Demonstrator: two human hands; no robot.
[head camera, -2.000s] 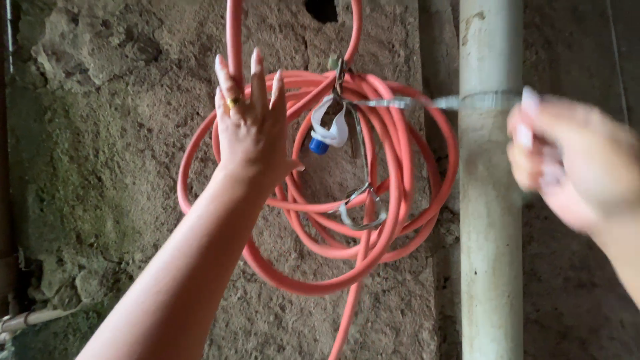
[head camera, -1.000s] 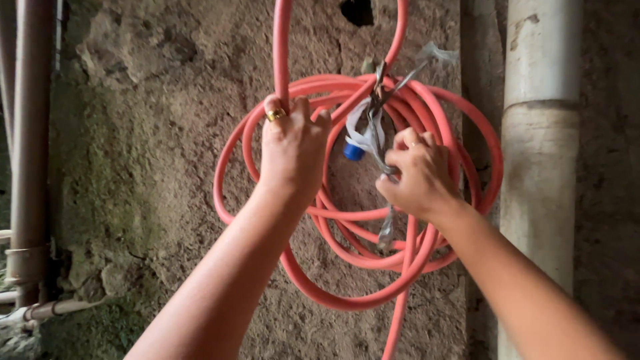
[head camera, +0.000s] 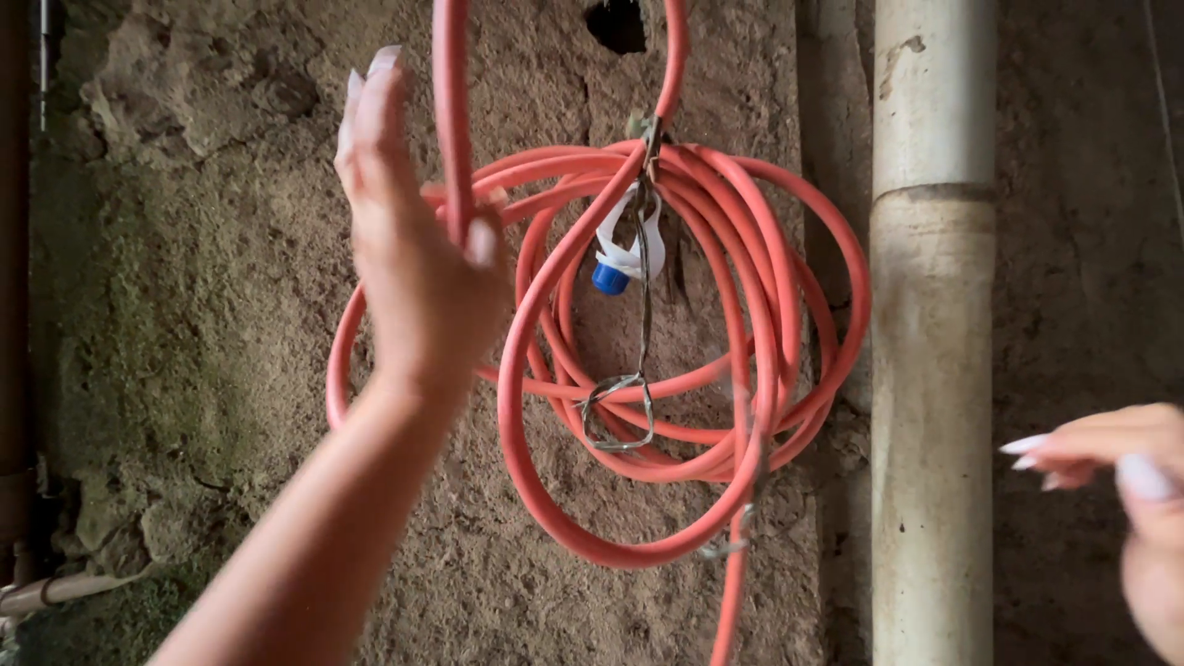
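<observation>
A coiled red-orange hose (head camera: 770, 305) hangs against a rough wall, gathered at its top by a dark tie (head camera: 653, 148). My left hand (head camera: 416, 231) is at the coil's upper left, fingers raised, with the rising length of hose between thumb and palm; whether it grips firmly is unclear. My right hand (head camera: 1124, 481) is at the right edge, partly out of view and blurred, fingers apart and holding nothing visible. Inside the coil hang a white plastic piece with a blue cap (head camera: 610, 278) and a thin twisted strip ending in a loop (head camera: 618, 446).
A thick pale vertical pipe (head camera: 932, 370) stands between the coil and my right hand. The rough wall (head camera: 213, 351) has a dark hole (head camera: 616, 25) above the coil. Dark vertical piping (head camera: 14, 277) and a thin pipe (head camera: 69, 592) are at the left.
My right hand was at the strip beside the white piece one second ago; it has moved away to the right. The left hand's fingers, closed around the hose then, are now extended.
</observation>
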